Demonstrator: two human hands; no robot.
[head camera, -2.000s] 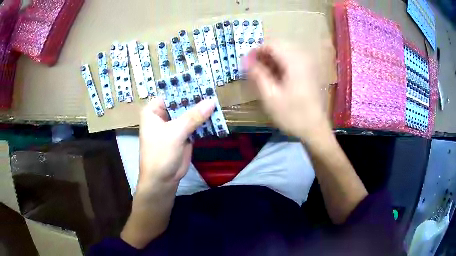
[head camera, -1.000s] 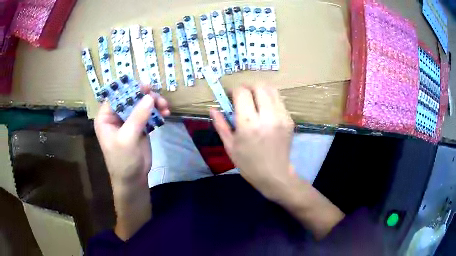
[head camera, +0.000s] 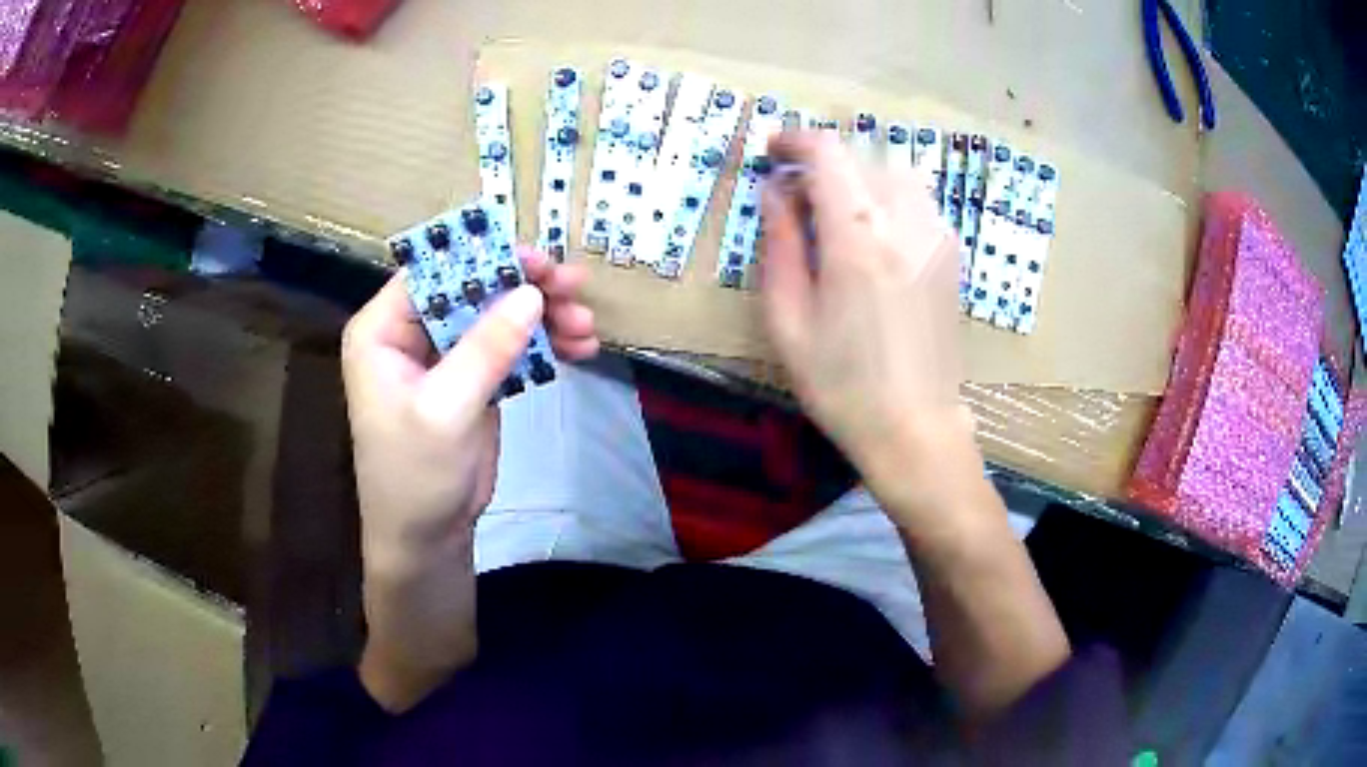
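My left hand (head camera: 450, 390) holds a small PCB panel (head camera: 468, 270), white with rows of dark round parts, over the bench's front edge. My right hand (head camera: 862, 285) is over the row of PCB strips on the cardboard sheet; its fingertips are blurred over the middle strips, and whether they hold a strip cannot be told. Single PCB strips (head camera: 559, 165) lie at the row's left end. More strips (head camera: 1023, 240) lie close together at its right end. My right hand hides part of the row.
Pink bubble wrap (head camera: 1229, 360) around stacked panels (head camera: 1307, 465) lies at the right. More pink wrap (head camera: 75, 53) is at the upper left. Blue-handled pliers (head camera: 1178, 60) lie at the upper right. A dark carton (head camera: 150, 405) stands below the bench at left.
The view has turned, shifting the row rightward in the picture. My right hand has moved from the front edge, where it held a strip, onto the row. My left hand still holds the panel.
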